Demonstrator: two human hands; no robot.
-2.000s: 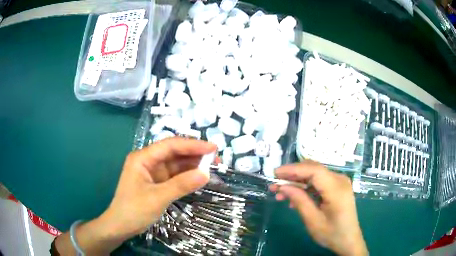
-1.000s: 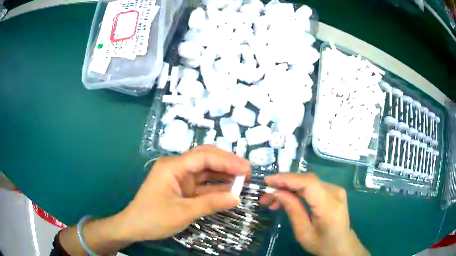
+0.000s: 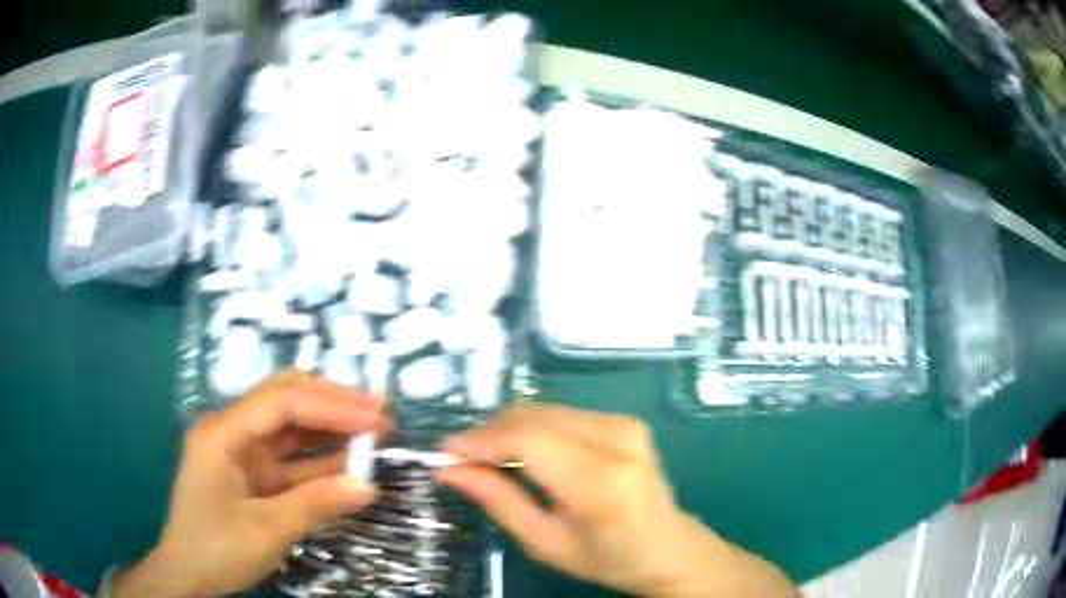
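My left hand pinches a small white plastic part between thumb and fingers, above the front of the rod tray. My right hand pinches a thin rod with a pale tip pointing at the white part. The view is blurred, so I cannot tell whether rod and part touch. Silver rods lie heaped below my hands. White plastic heads are heaped in a large clear tray just beyond.
A tub of small white fittings stands right of the heads. Farther right are a blister tray with two rows of rod units and a clear empty-looking tray. A lidded box with a printed card is at left.
The whole view has turned right, so the trays appear farther left and blurred. Both hands still hold their parts close together over the rods.
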